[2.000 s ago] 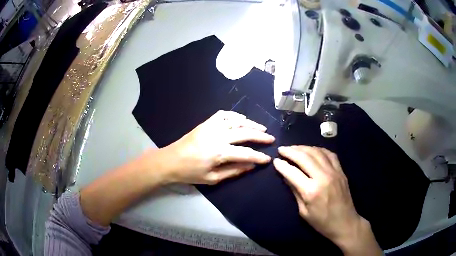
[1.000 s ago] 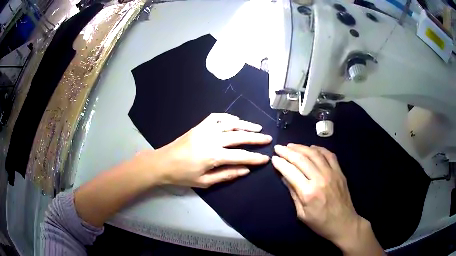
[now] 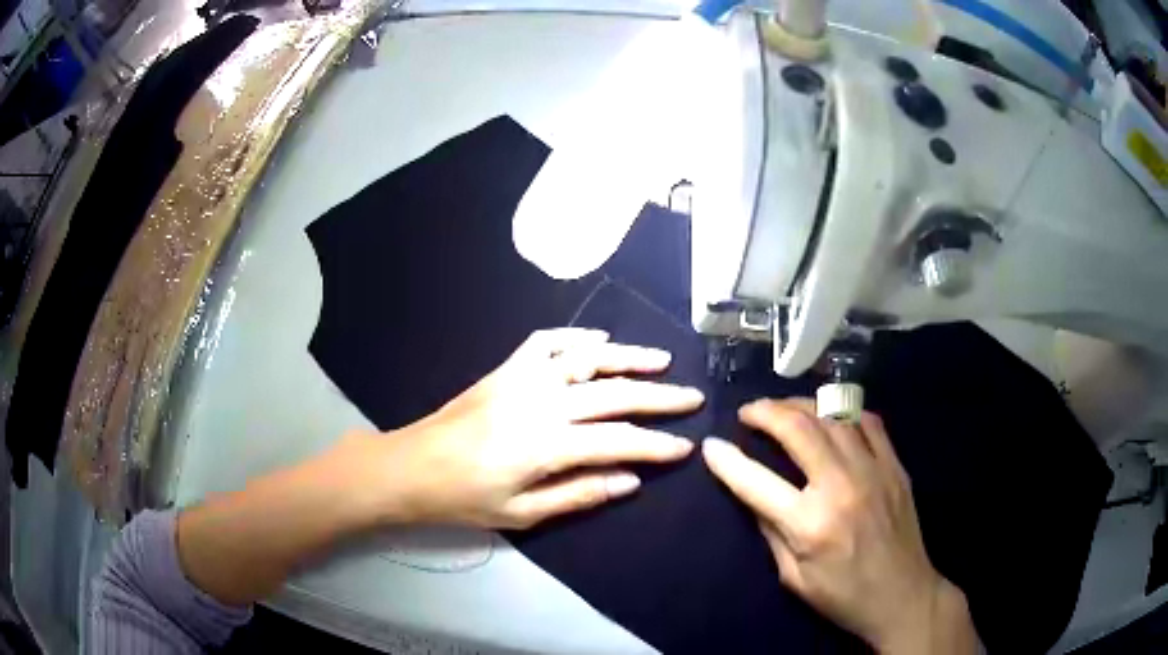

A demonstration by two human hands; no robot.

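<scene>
A large dark garment panel (image 3: 423, 275) with curved cut-outs lies flat under the white sewing machine head (image 3: 884, 192). A thin pale stitch line (image 3: 647, 305) forms a corner on it, left of the presser foot and needle (image 3: 724, 362). My left hand (image 3: 551, 429) lies flat on the panel, fingers apart, fingertips just in front of the foot. My right hand (image 3: 826, 512) rests on the panel to the right, fingertips close to the left ones and beside the lower pale knob (image 3: 840, 399). The cloth under my palms is hidden.
A long black cut piece (image 3: 96, 243) lies on the plastic-wrapped board (image 3: 211, 192) at the left. A silvery tension knob (image 3: 945, 262) is on the machine's face. A blue tube (image 3: 1025, 39) curves at the top right. The pale table's ruler-like edge (image 3: 448, 612) is at the front.
The panel's far end and the stitch corner have shifted slightly left and nearer to me. My right fingertips have spread a little. The whole machine appears lower in view.
</scene>
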